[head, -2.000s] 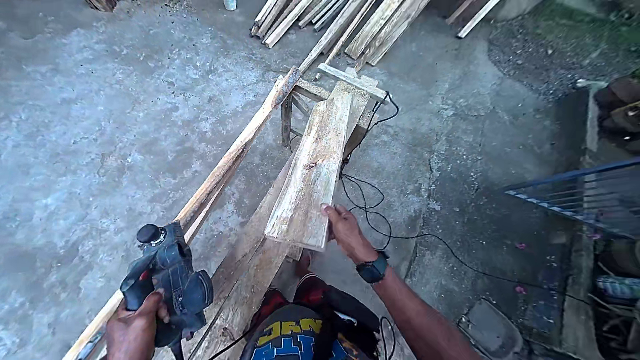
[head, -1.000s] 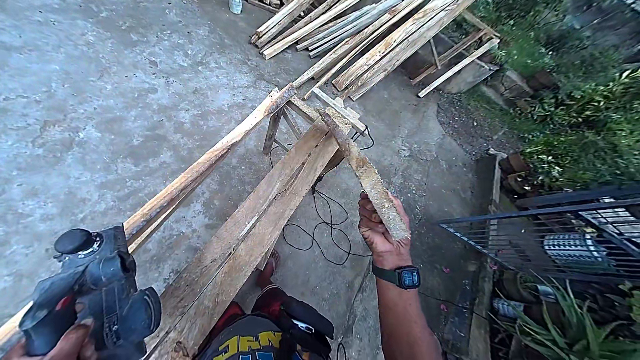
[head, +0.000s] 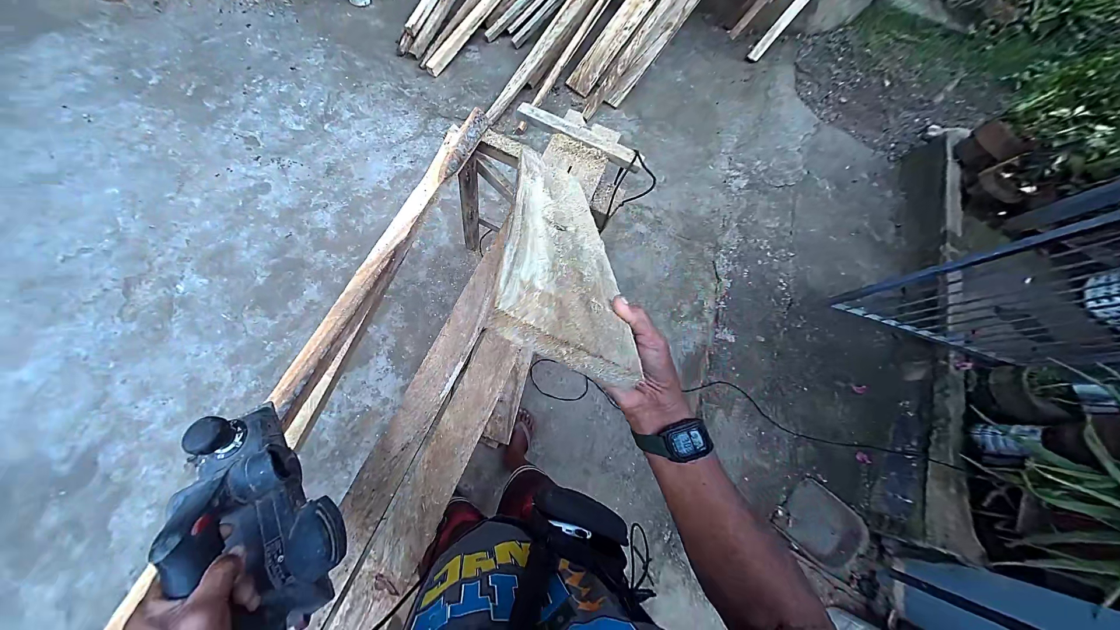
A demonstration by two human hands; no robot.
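Note:
An electric hand planer (head: 249, 512) with a dark body and a round front knob is gripped by my left hand (head: 206, 591) at the lower left. My right hand (head: 652, 363), with a digital watch (head: 682, 440) on its wrist, holds the near right corner of a short rough wooden board (head: 560, 271). That board is tilted, and its sawn near end shows. Its far end is close to the wooden bench; whether they touch I cannot tell. Long planks (head: 437, 420) lie below the board, reaching down beside my legs.
A long wooden pole (head: 367, 271) runs diagonally past the planer to the bench. Stacked planks (head: 612, 52) lie at the top. A black cord (head: 787, 429) crosses the concrete floor on the right, near a metal gate (head: 989, 271) and plants (head: 1067, 490).
The short board, seen edge-on a second ago, now shows its broad face. My right hand still holds it, and the planer remains in my left hand. The view has shifted.

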